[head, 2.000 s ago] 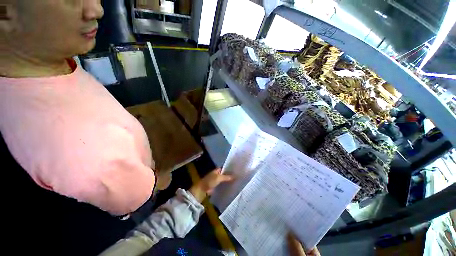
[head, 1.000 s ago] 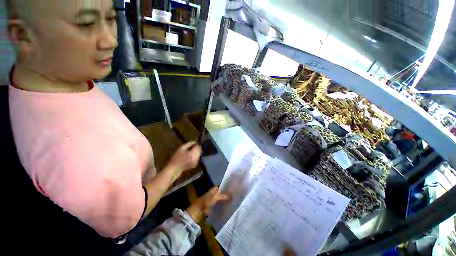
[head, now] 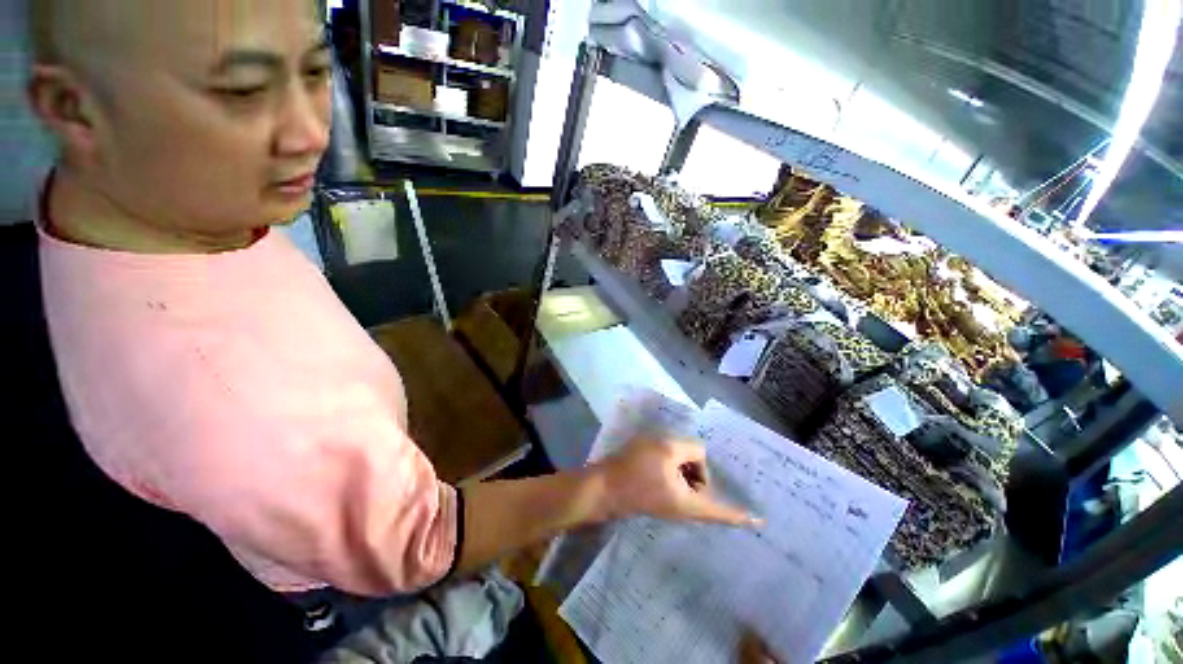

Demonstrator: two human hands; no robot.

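Two white printed production sheets [head: 778, 558], with ruled tables and handwriting, overlap in front of me. My right hand [head: 755, 649] shows only as a blurred fingertip or thumb over their bottom edge, gripping them. My left hand [head: 525, 563], below a grey sleeve, is at the lower left of the sheets, mostly hidden behind another person's forearm; its grip cannot be seen. That person's hand [head: 655, 477] is over the sheets, with a finger pointing at the upper part of the right one.
A person in a pink shirt [head: 247, 389] stands close at left. A grey rack [head: 908, 195] at right holds leopard-print bundles [head: 765, 311] with white tags. Brown parts [head: 895, 266] lie behind them. A low wooden trolley deck [head: 448, 402] is beyond the person's arm. A shelf cart [head: 435, 145] stands farther back.
The other person's hand has moved right from beside the rack post onto the sheets, and the forearm now covers most of my left hand. The sheets have barely moved since one second ago.
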